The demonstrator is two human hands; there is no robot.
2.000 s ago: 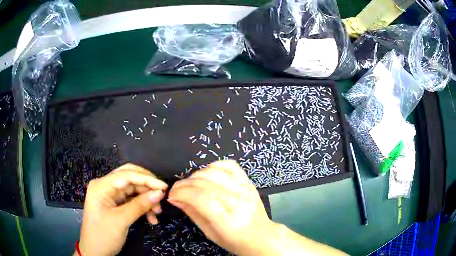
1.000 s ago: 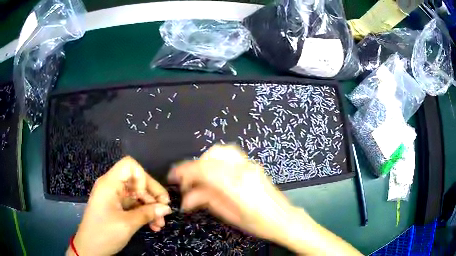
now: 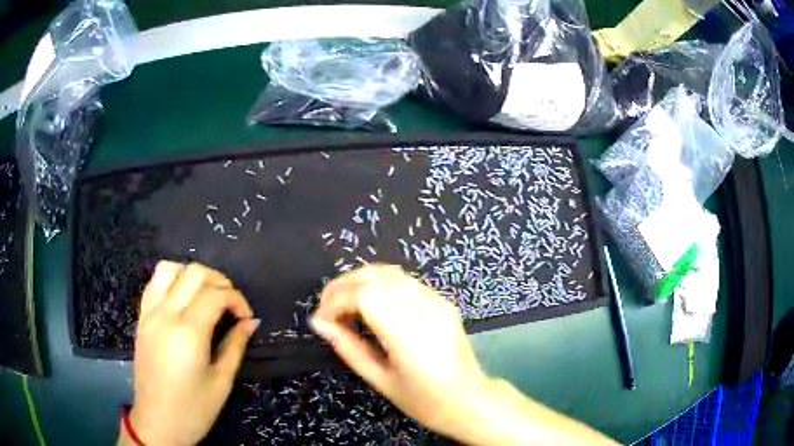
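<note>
The long black tray (image 3: 287, 244) lies in front of me, with silvery pins (image 3: 514, 226) spread over its right and middle and tiny dark parts (image 3: 113, 287) heaped at its left end. My left hand (image 3: 193, 335) is over the tray's front left, thumb and fingertip close together; whether a tiny part is between them cannot be seen. My right hand (image 3: 392, 335) is over the front middle, fingertips low among loose pins; what it holds, if anything, is hidden. The hands are apart. Below them, a lower tray holds mixed small parts (image 3: 322, 414).
A dark pen-shaped tool (image 3: 620, 318) lies right of the long tray. A bag of pins (image 3: 653, 218), a large bag of black parts (image 3: 509, 70), a small flat bag (image 3: 331, 83) and a left bag (image 3: 65, 131) surround it. A blue basket (image 3: 714, 414) is at lower right.
The hands were together at the tray's front edge, then parted. My left hand has moved left and up over the dark parts; my right hand is now low over the pins near the middle.
</note>
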